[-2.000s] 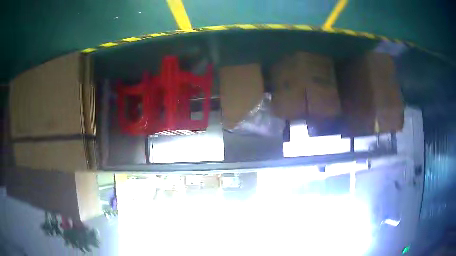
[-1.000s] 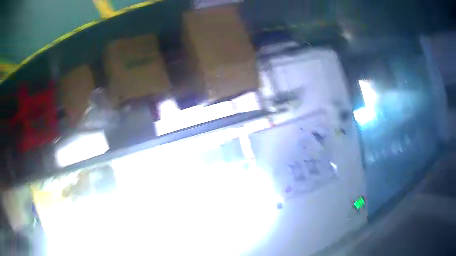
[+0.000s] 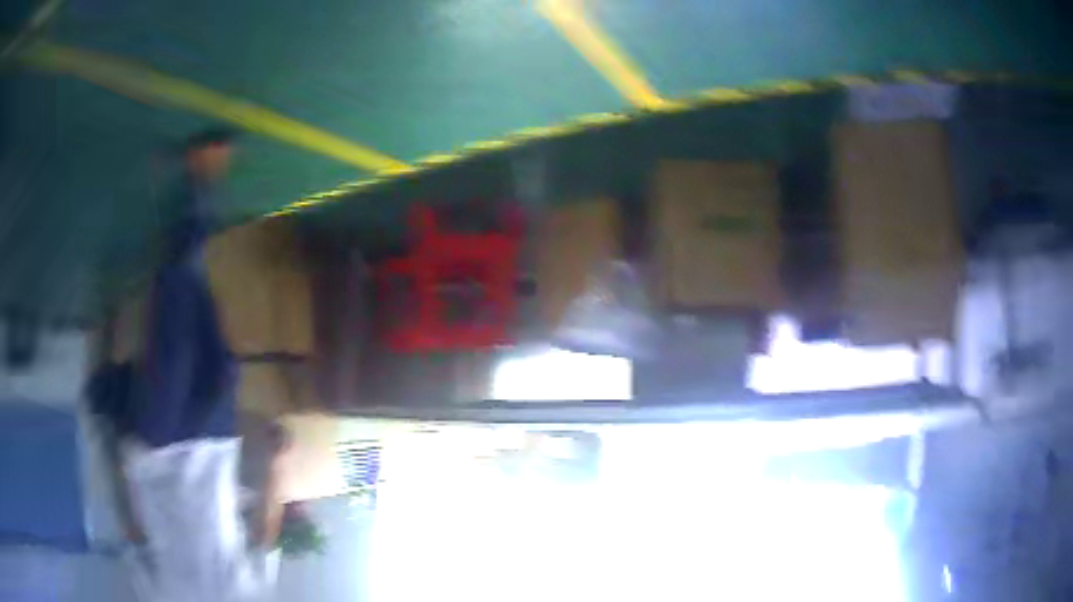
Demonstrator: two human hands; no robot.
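Note:
Neither of my hands is in view. The head view is blurred and looks upside down, with the floor at the top. Nearest in front is a bench or machine with a very bright glaring surface (image 3: 635,517). Beside it stand a red openwork crate (image 3: 459,288) and several cardboard cartons; one carton (image 3: 718,235) has faint green marking and another, taller one (image 3: 897,223) is to its right. A crumpled clear plastic piece (image 3: 612,308) hangs by a smaller carton (image 3: 577,253).
A person in dark trousers (image 3: 188,341) and a white top (image 3: 194,506) is at the left, by more cartons (image 3: 261,288). Yellow tape (image 3: 224,108) crosses the green floor (image 3: 353,71). A green plant (image 3: 302,535) shows at lower left. A pale cabinet (image 3: 1018,318) is at the right.
The view swung towards the cabinet side, then back, so the crate and cartons sit near the middle again. A person now shows at the left who was not in the earlier frames.

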